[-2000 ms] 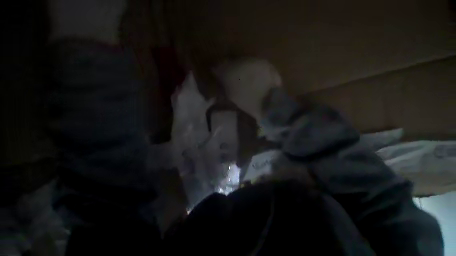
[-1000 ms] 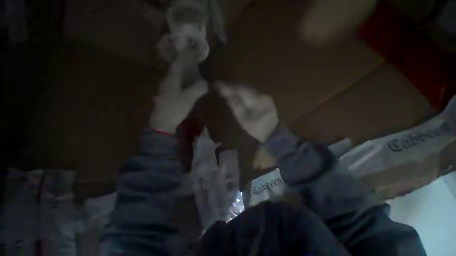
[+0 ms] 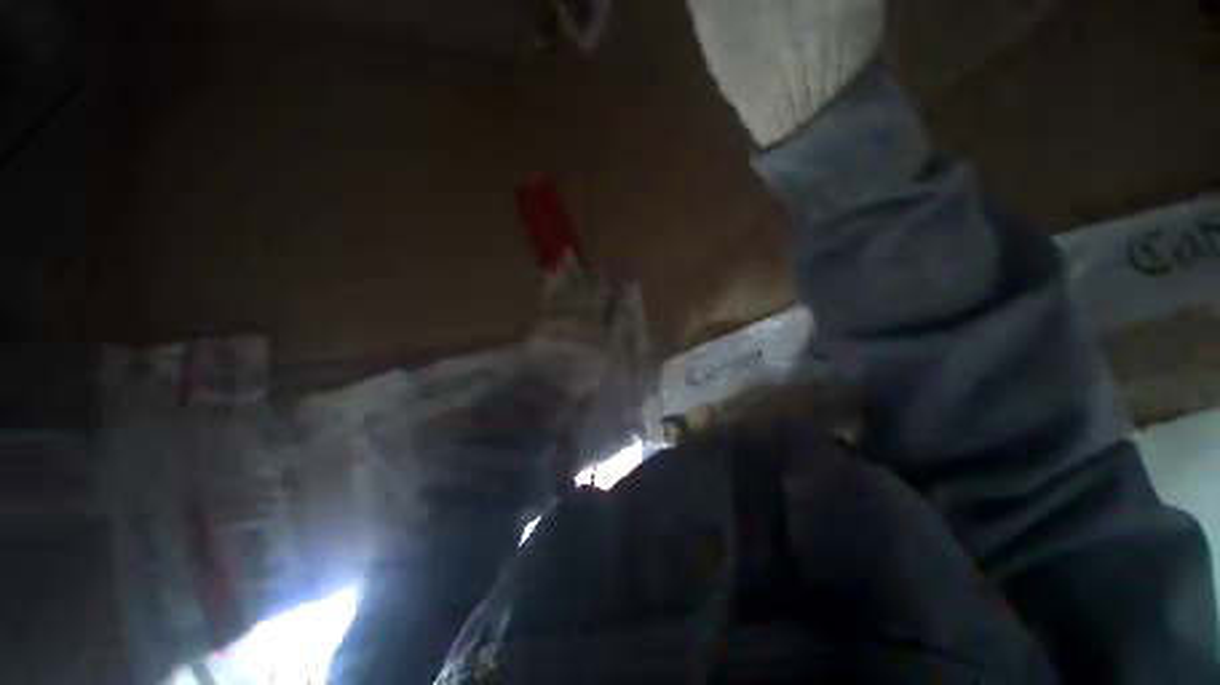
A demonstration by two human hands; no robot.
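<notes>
The brown carton (image 3: pixel 335 228) is open below me, its inside dark. Whitish printed tape (image 3: pixel 729 368) runs along its near rim. A red tape patch (image 3: pixel 546 221) sits on the inner wall near the middle corner. My right hand (image 3: pixel 789 60), in a white knit glove, reaches into the carton at the top; its fingers are cut off by the picture's edge. My left hand (image 3: pixel 573 332) is a pale blur at the taped corner below the red patch; its fingers and any hold are unclear.
Wide whitish tape bands with a red stripe (image 3: pixel 201 495) cover cardboard at the lower left. A small pale scrap (image 3: pixel 582 20) shows at the top. Bright light shows beyond the rim at the bottom left. A pale surface (image 3: pixel 1188 468) lies at the lower right.
My left hand has come back from inside the carton to the near rim. My right hand has moved up and right, partly out of the picture. The view has shifted.
</notes>
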